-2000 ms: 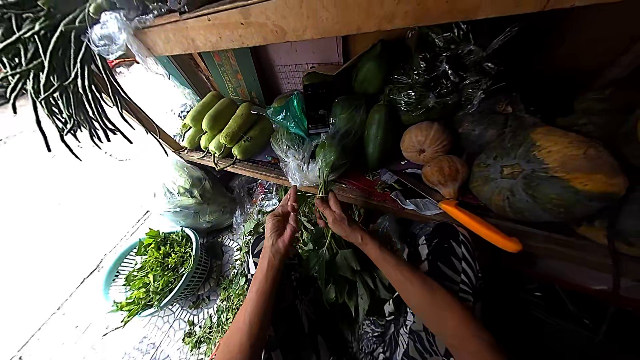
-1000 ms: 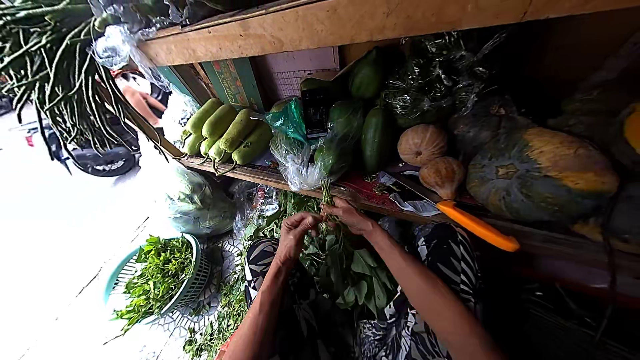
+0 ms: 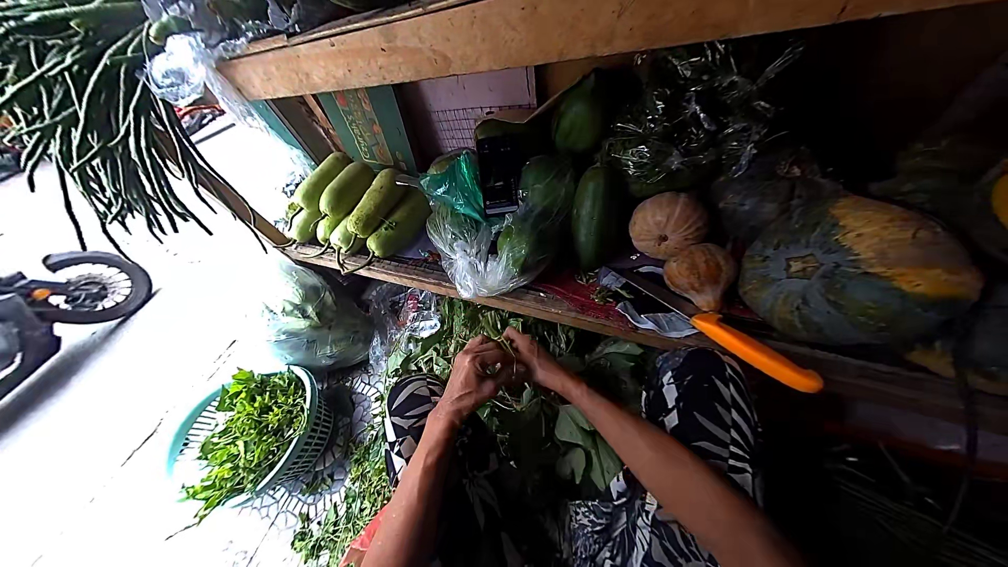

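Observation:
My left hand and my right hand meet over my lap, fingers closed on thin stems of leafy greens. Broad green leaves hang below them between my knees. Beyond the hands, more greens lie against the shelf. On the shelf edge, a knife with an orange handle rests, its blade on crumpled paper. A clear plastic bag with a green part sits above my hands, close to a phone that leans upright.
A teal plastic basket of leafy greens stands on the floor at left, beside a bagged vegetable bundle. Pale green gourds, small pumpkins and a large pumpkin line the wooden shelf. Long beans hang at upper left.
Both hands have come down from the shelf edge towards my lap and closer together. A motorbike's wheel now shows in the street at left.

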